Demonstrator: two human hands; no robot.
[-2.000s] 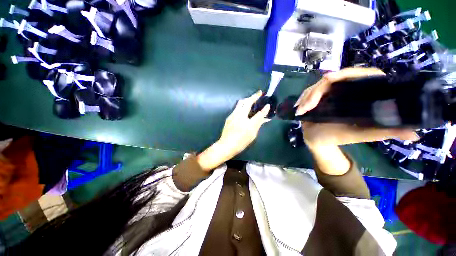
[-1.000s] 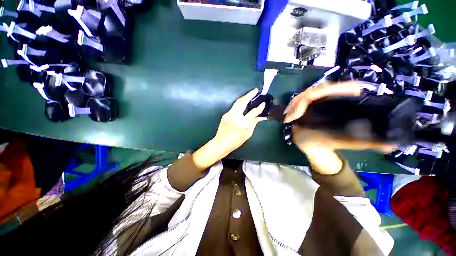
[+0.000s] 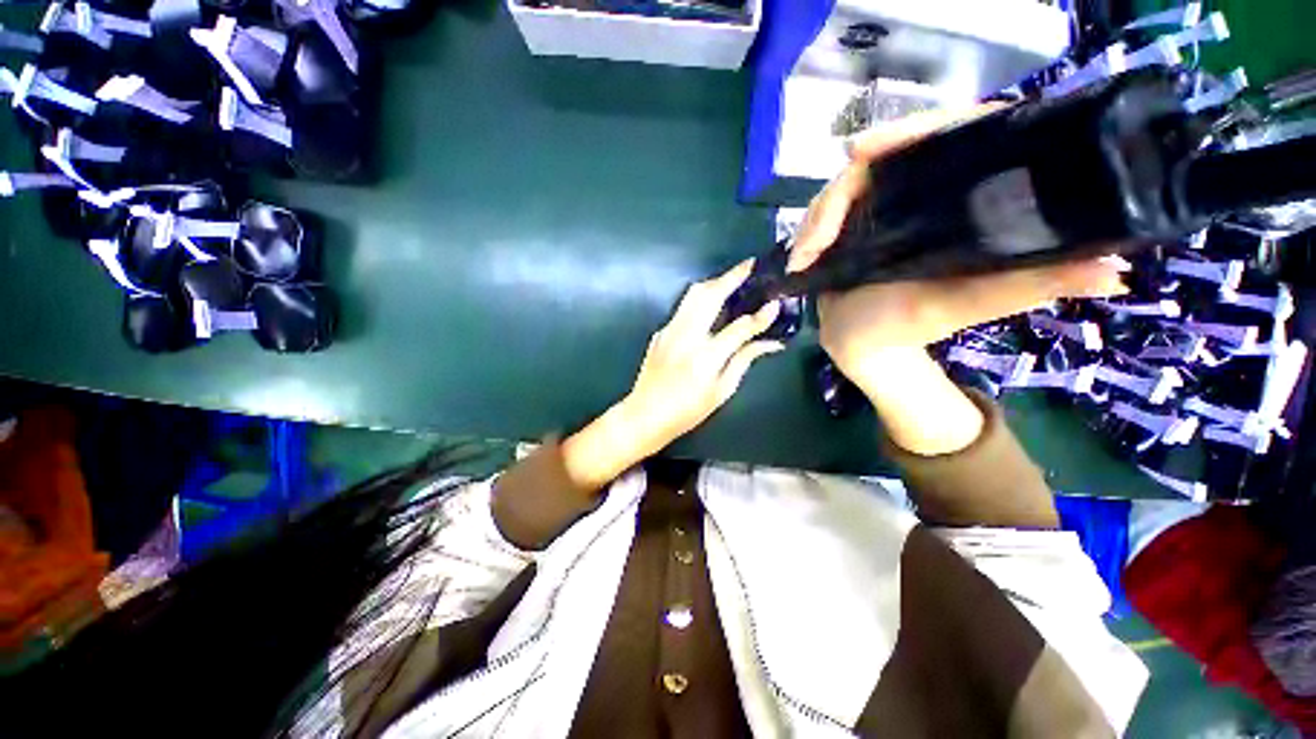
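Observation:
My left hand (image 3: pixel 693 361) holds a small black module (image 3: pixel 782 318) in its fingertips above the green mat, in front of my body. Its ribbon cable is mostly hidden behind the driver. My right hand (image 3: pixel 880 311) is wrapped round the thick black electric screwdriver (image 3: pixel 996 195), which slants up to the right with its cord at the rear. The driver's front end meets the module at my left fingers. The bit tip and any screw are hidden.
The screw feeder (image 3: pixel 808 123) stands just beyond my right hand. A white box (image 3: pixel 635 35) is left of it. Modules with ribbon cables lie at left (image 3: pixel 267 238) and in a dense heap at right (image 3: pixel 1155 339). Another black module (image 3: pixel 837 387) lies below my right wrist.
The screwdriver's rear has swung up and away from me, and its front end has come to the module. My left hand has shifted slightly left since the earliest frame, still holding the module.

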